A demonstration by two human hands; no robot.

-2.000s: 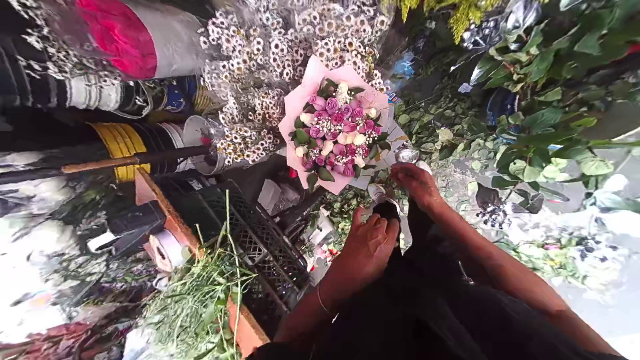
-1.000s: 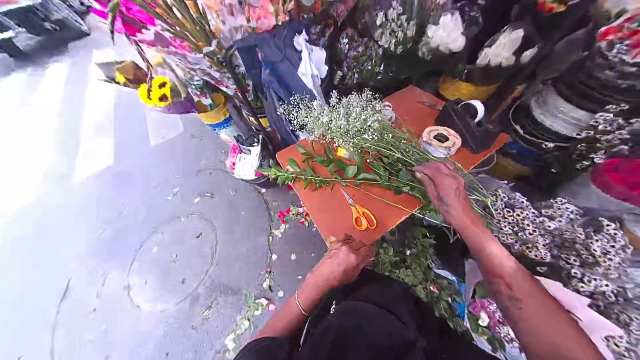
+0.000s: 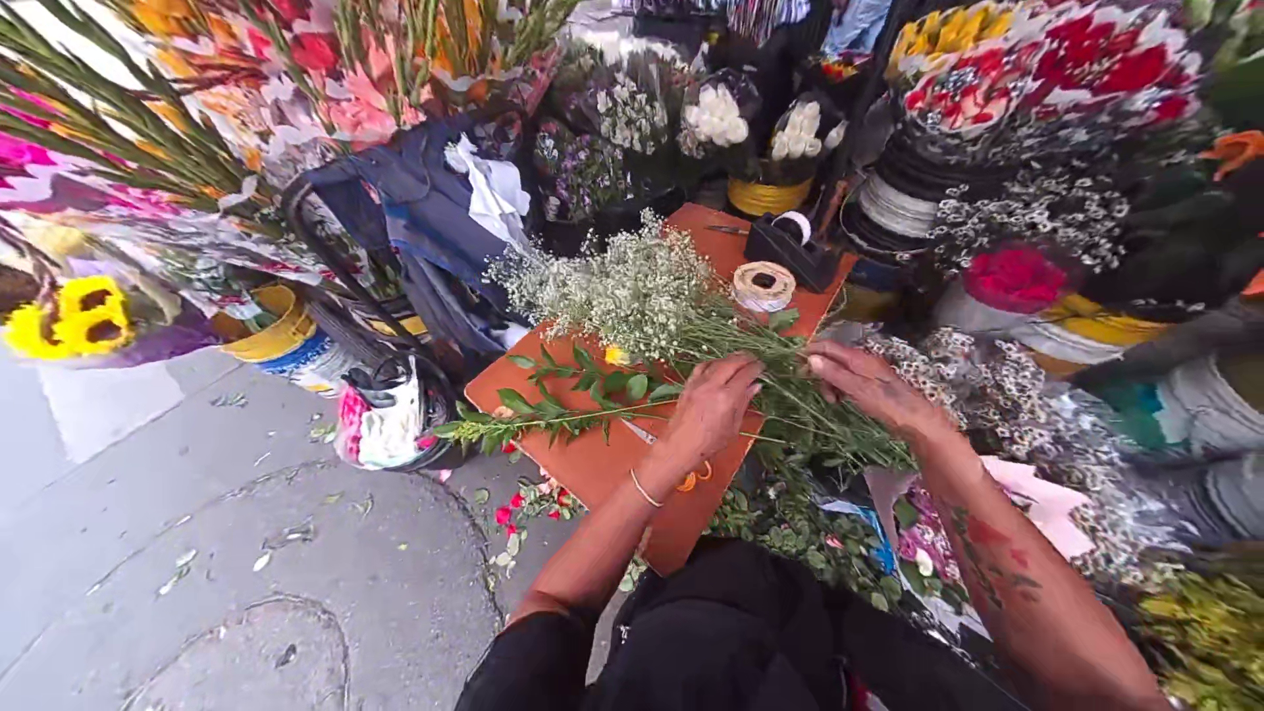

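A bunch of white baby's breath (image 3: 632,296) lies across an orange-brown board (image 3: 681,533), its thin green stems trailing to the right. My left hand (image 3: 713,403) rests on the stems near the leafy sprigs, fingers bent; whether it grips any is hidden. On the stems further right is my right hand (image 3: 859,380), its fingers curled among them, grip unclear. Green leafy sprigs (image 3: 553,410) spread over the board's left part. Orange-handled scissors (image 3: 694,478) lie partly beneath my left forearm. A roll of tape or ribbon (image 3: 763,284) sits beyond the stems, beside a black tape dispenser (image 3: 790,252).
Buckets of wrapped flowers stand behind and at right, among them a yellow bucket (image 3: 768,196). A dark blue garment (image 3: 415,207) hangs at back left above a small bag-lined bucket (image 3: 395,420). A pink-wrapped bouquet (image 3: 1037,504) is at lower right. Leaves and petals litter the pavement (image 3: 326,533).
My left hand has moved from the board's near edge up onto the stems, its forearm now partly over the scissors. The view first swung widely from the pink-wrapped bouquet to the board.
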